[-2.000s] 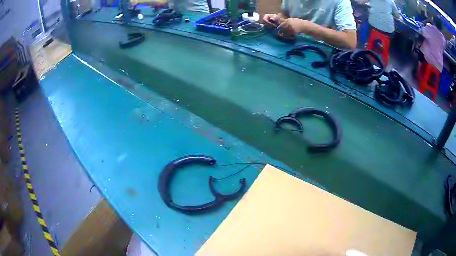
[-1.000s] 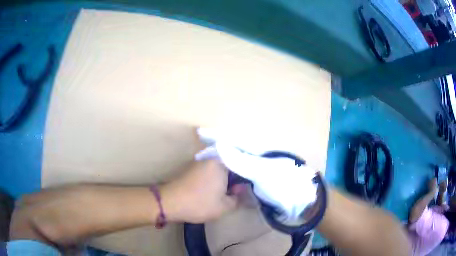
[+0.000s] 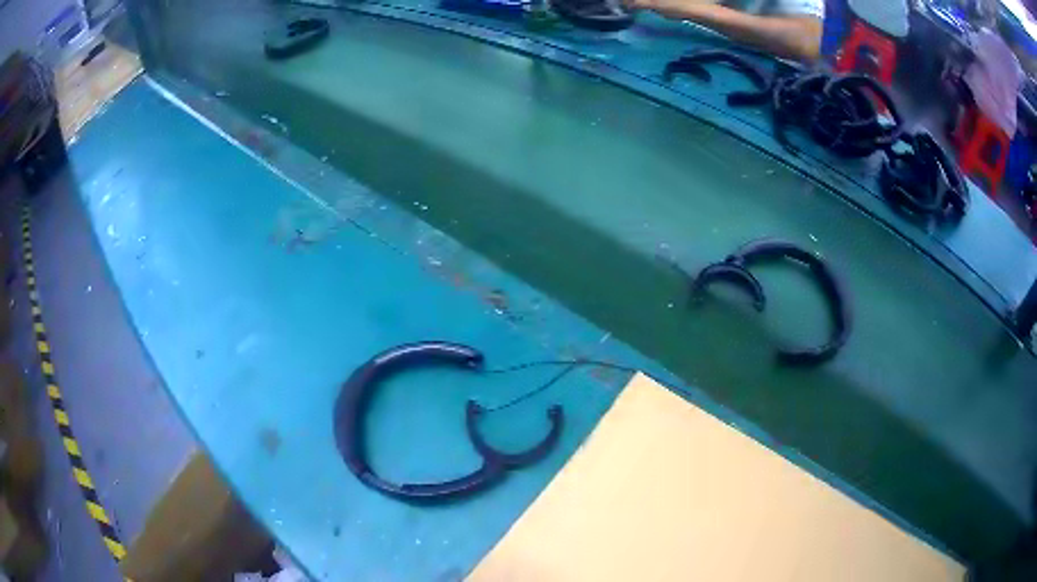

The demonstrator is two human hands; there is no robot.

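A black headband-yoke assembly [image 3: 355,415] lies flat on the blue-green bench [image 3: 245,307], left of the cardboard sheet [image 3: 728,500]. Its large C opens to the right. The smaller yoke [image 3: 517,458] is joined at the lower end of the large C and opens upward. A thin dark wire [image 3: 529,367] runs from the upper headband end and the yoke tip toward the cardboard's top corner. Another headband-yoke assembly [image 3: 844,298] lies on the green conveyor belt. Neither my left hand nor my right hand is in view.
Stacked headband assemblies [image 3: 836,114] lie across the belt [image 3: 489,148], with a loose one [image 3: 716,59] beside them. Another black piece [image 3: 296,38] is on the far belt. A person's arm [image 3: 739,25] shows at the top. A dark post [image 3: 1027,318] stands at right.
Since one second ago, the view has swung left and up from the cardboard. The bare left hand, the white-gloved right hand and the parts they held have left the picture.
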